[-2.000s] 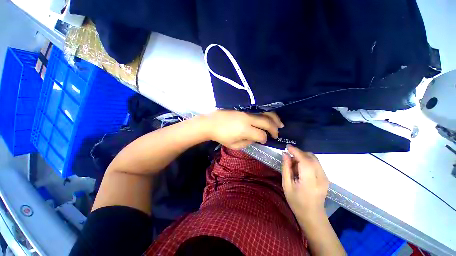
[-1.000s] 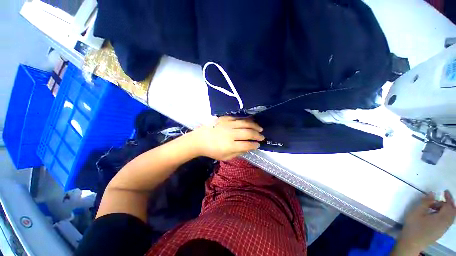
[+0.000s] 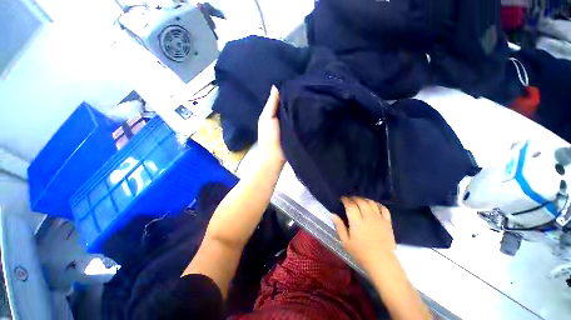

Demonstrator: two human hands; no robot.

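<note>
A dark navy garment point(image 3: 350, 131) lies on the white sewing table, its opening spread wide between my hands. My left hand point(image 3: 270, 128) holds the garment's left edge, thumb up and fingers partly hidden behind the cloth. My right hand point(image 3: 366, 230) is at the garment's near edge, with its fingertips on the cloth; whether they pinch it is unclear. A dark flat strip point(image 3: 422, 226) sticks out to the right of my right hand. The white sewing machine head point(image 3: 519, 184) with a blue stripe stands to the right of the garment.
More dark garments point(image 3: 401, 37) are heaped at the back. A grey motor box point(image 3: 178, 40) with a round vent stands at the back left. Blue crates point(image 3: 134, 187) are at the left. A ruler tape point(image 3: 307, 219) runs along the front table edge. Another dark garment with a white loop lies far right.
The view has shifted, showing more of the table's back. The garment has been turned and opened up. My left hand has risen to its left edge; my right hand has come back from the far right.
</note>
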